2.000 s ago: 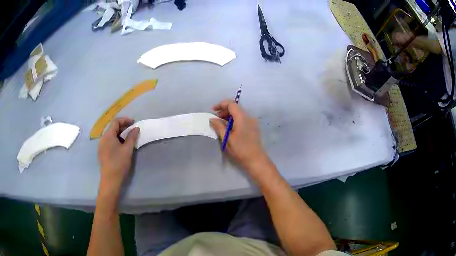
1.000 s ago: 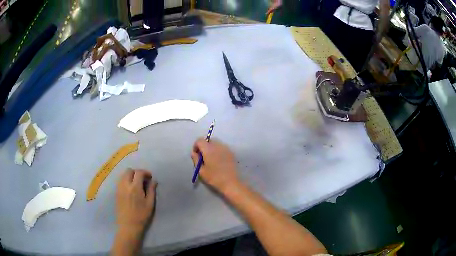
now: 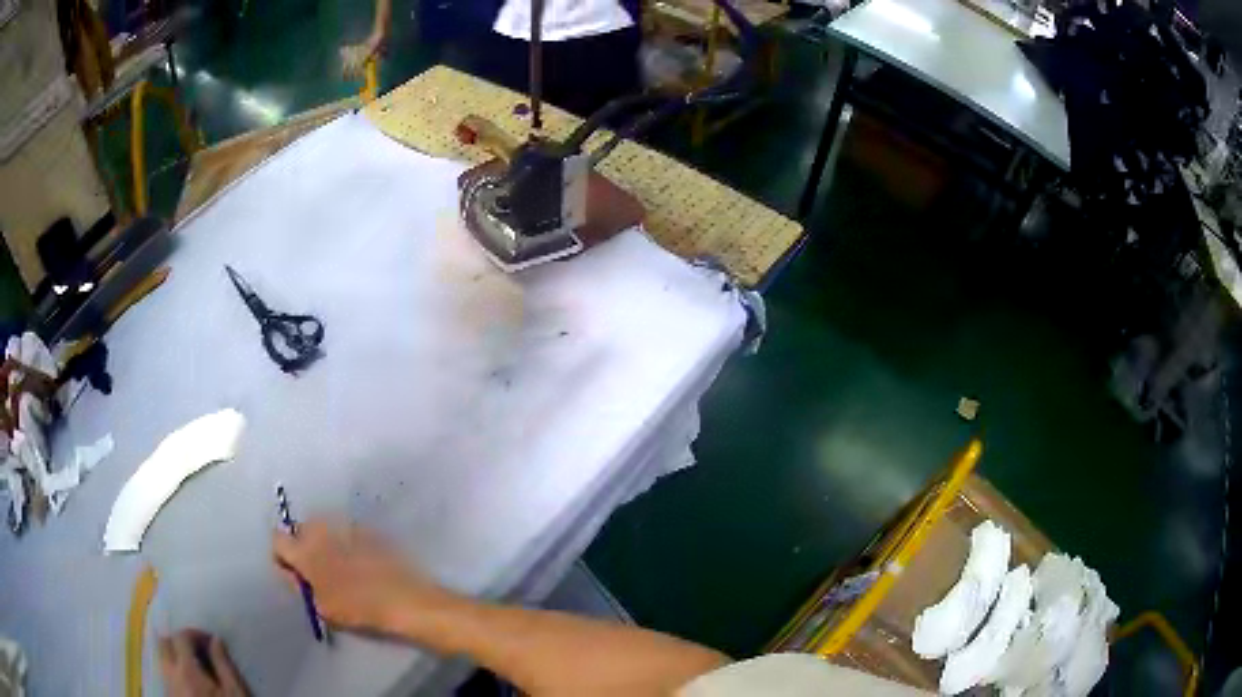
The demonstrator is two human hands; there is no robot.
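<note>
My right hand (image 3: 334, 579) rests on the pale cloth of the table with a thin blue-purple pencil (image 3: 308, 609) held in its fingers. My left hand (image 3: 199, 665) is low on the table at the bottom edge, cut off by the frame; it shows nothing in it, though its palm is hidden. The tan-yellow curved template (image 3: 140, 635) lies just left of my left hand, cut off at the bottom. A white curved collar pile (image 3: 173, 479) lies beyond both hands.
Black scissors (image 3: 282, 330) lie farther off. A steam iron (image 3: 522, 214) sits on a brown rest at the table end. Fabric scraps (image 3: 30, 422) are at the left. A yellow-handled cart (image 3: 892, 572) at the right holds white pieces (image 3: 1015, 620). A person (image 3: 565, 21) stands beyond the table.
The view has swung right, bringing the cart in. The white piece both hands held two seconds ago is out of them. The pencil stays in my right hand.
</note>
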